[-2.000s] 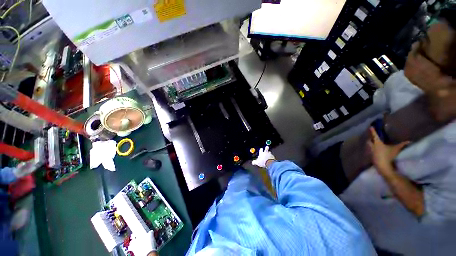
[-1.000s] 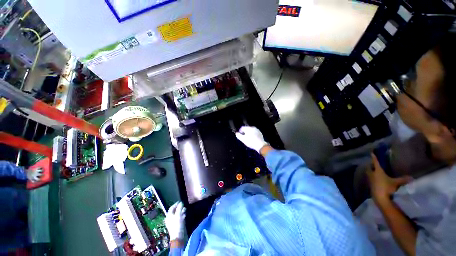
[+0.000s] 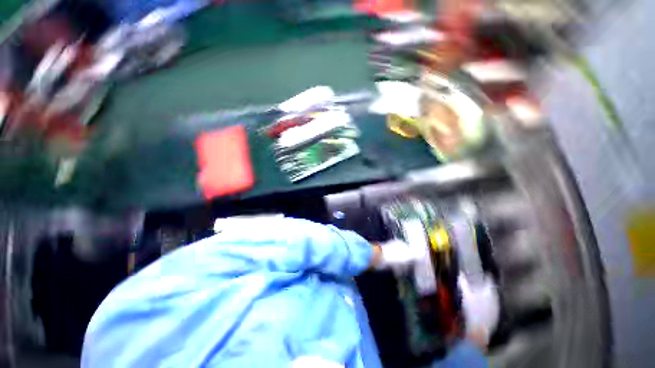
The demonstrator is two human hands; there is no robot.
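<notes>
The picture is strongly blurred. A power supply board (image 3: 447,287) with pale heatsink bars and a yellow part is at the black test fixture (image 3: 377,291) on the right. My left hand (image 3: 403,255), white-gloved, is on its left side, over a pale bar. My right hand (image 3: 480,305), also gloved, is at its right side. Both appear to grip the board; the fingers are not clear. I cannot tell whether the board rests on the bed or is raised.
A second board (image 3: 316,147) lies on the green bench (image 3: 251,68), with a red-orange pad (image 3: 226,162) to its left. Yellow tape (image 3: 403,126), a white cloth (image 3: 396,97) and a fan (image 3: 451,118) are near the fixture. The grey-white press housing (image 3: 618,158) is at far right.
The view has swung left, so the fixture now shows at the right. The board is out from under the press head, and both hands have moved to its sides.
</notes>
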